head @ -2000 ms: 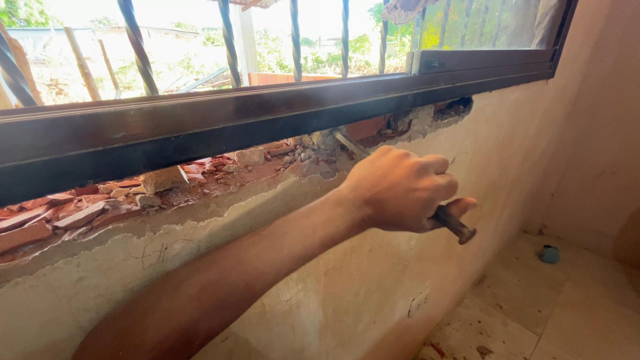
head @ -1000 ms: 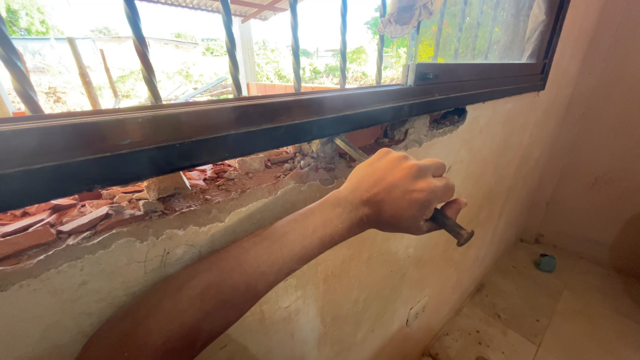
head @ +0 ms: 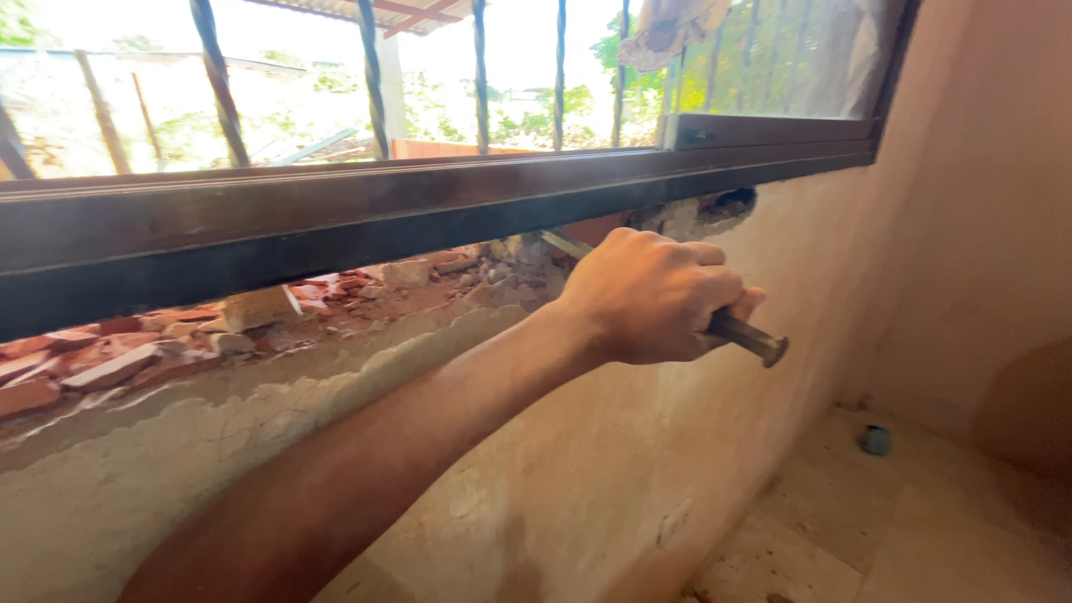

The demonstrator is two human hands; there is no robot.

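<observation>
My left hand (head: pixel 657 297) is closed around a metal cold chisel (head: pixel 749 337). The chisel's flared struck end sticks out at the lower right of the fist, and its other end slants up left into the broken masonry under the window frame. Broken red brick and mortar rubble (head: pixel 402 276) lies in the gap between the black lower rail of the window frame (head: pixel 335 239) and the jagged edge of the plastered wall (head: pixel 519 477). A dark hole (head: pixel 737 201) opens just below the frame, right of the hand. My right hand is out of view.
Twisted metal window bars (head: pixel 373 79) stand behind the frame. A sliding glass pane (head: pixel 779 63) fills the right part of the window. On the tiled floor (head: pixel 829 519), a small blue-green object (head: pixel 875 440) lies near the corner where the walls meet.
</observation>
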